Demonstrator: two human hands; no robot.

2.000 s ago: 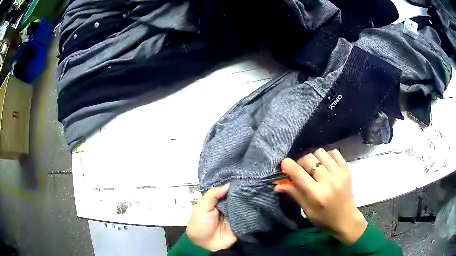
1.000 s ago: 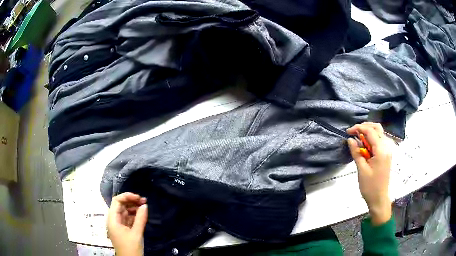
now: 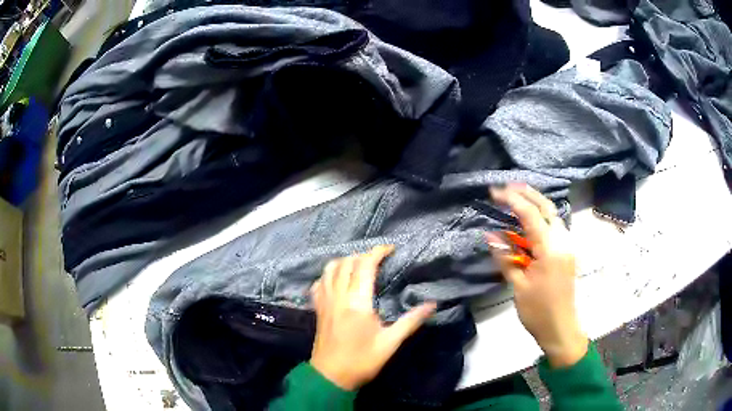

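A dark garment with its grey inside out (image 3: 321, 233) lies across the table in front of me. Its navy-black inner panel with small white lettering (image 3: 269, 315) is at the front left. My left hand (image 3: 353, 321) is spread over the middle of the garment, fingers apart, not visibly gripping cloth. My right hand (image 3: 534, 257) is slightly blurred over the garment's right part and holds the orange-handled thread snips (image 3: 518, 249). Whether its fingers also touch the cloth is unclear.
A garment pile (image 3: 160, 136) covers the back left of the white table (image 3: 674, 217). A grey garment part with a white label (image 3: 582, 120) lies at the right, and more dark clothing (image 3: 690, 64) lies at the far right. A green crate (image 3: 36, 64) and blue bin (image 3: 28, 152) stand beyond the left edge.
The garment has been turned and spread lengthwise. Since the last earlier frame, my left hand has moved right onto its middle, and my right hand with the snips has moved left.
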